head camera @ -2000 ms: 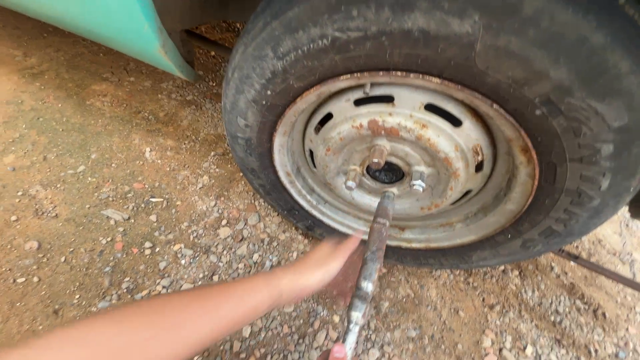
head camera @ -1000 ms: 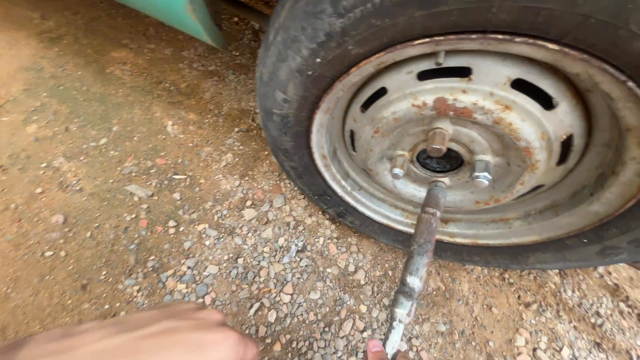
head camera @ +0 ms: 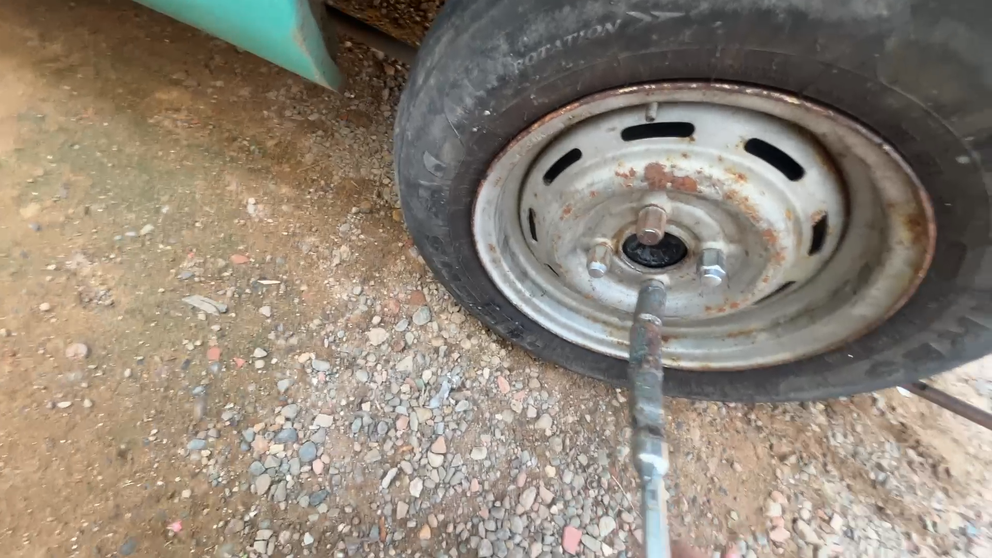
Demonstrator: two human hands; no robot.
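Observation:
A worn metal lug wrench [head camera: 648, 387] runs up from the bottom edge, its socket end at the lower lug position of a rusty steel wheel rim [head camera: 496, 225]. My right hand [head camera: 701, 552] shows only as fingertips at the bottom edge, against the wrench's near end; most of it is cut off. Around the dark centre hole [head camera: 655, 250] stand a brownish lug nut [head camera: 651, 225] above, a silver one [head camera: 599, 260] on the left and another silver one [head camera: 712, 266] on the right. What sits inside the socket is hidden. My left hand is out of view.
A black tire [head camera: 442, 186] surrounds the rim and stands on dirt and gravel [head camera: 372, 434]. Green vehicle bodywork [head camera: 256, 35] hangs low at the upper left. A thin dark bar [head camera: 953, 407] lies at the right, beyond the tire.
My left hand was beside the wrench, then at the lower left, and has now left the view. The wrench still meets the lower lug position.

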